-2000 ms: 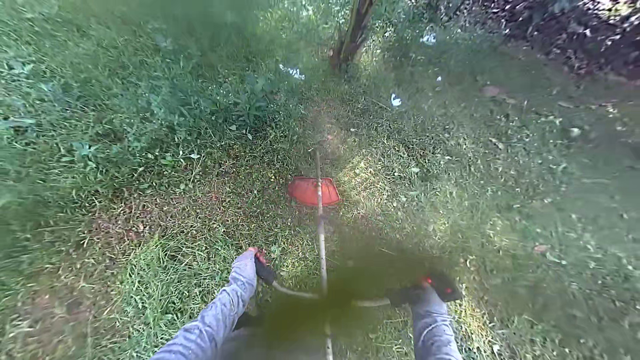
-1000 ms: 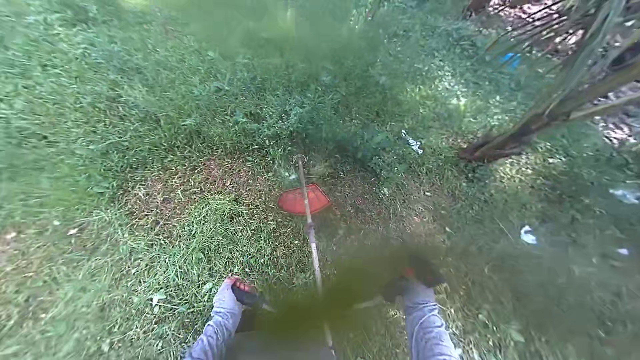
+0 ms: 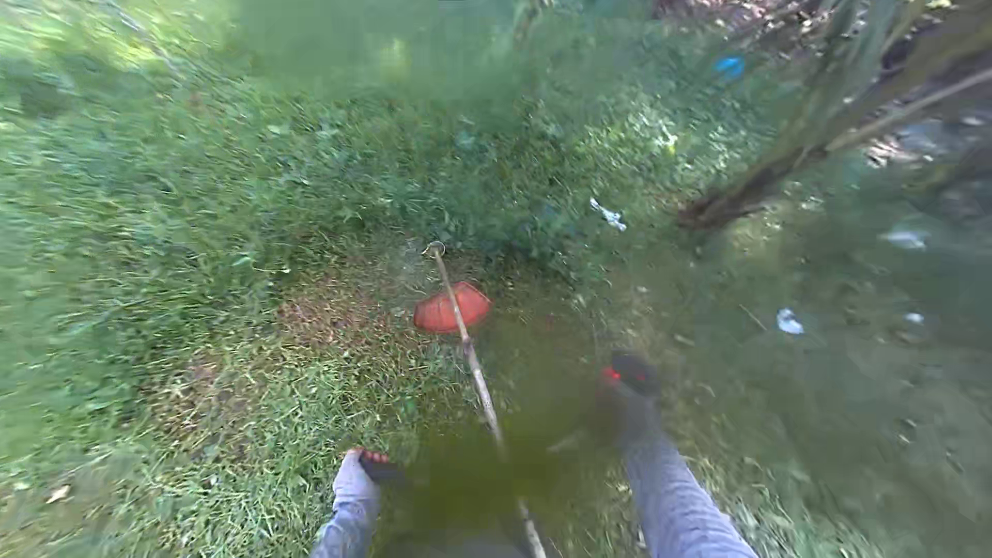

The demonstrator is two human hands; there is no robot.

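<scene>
A brush cutter's long shaft (image 3: 482,387) runs up from the bottom edge to its cutting head (image 3: 434,249), low over the grass. Its red guard (image 3: 452,308) sits just behind the head. My left hand (image 3: 367,459), in a grey sleeve, is closed around the dark left grip of the handlebar. Right of the shaft, my right hand (image 3: 626,391) is on the other grip, which is dark with a red part; a dark green blur covers much of this hand and the middle of the handlebar.
Taller green weeds (image 3: 349,155) stand ahead and to the left. A leaning tree trunk (image 3: 728,200) rises at the right. White litter (image 3: 607,215) and another white scrap (image 3: 789,322) lie on the ground, with a blue piece (image 3: 729,67) farther back. Short cut grass (image 3: 310,411) surrounds a brownish patch.
The cutter head has swung leftward, and its shaft now slants more. My right hand has moved forward relative to my left. The view turned right between the first two frames.
</scene>
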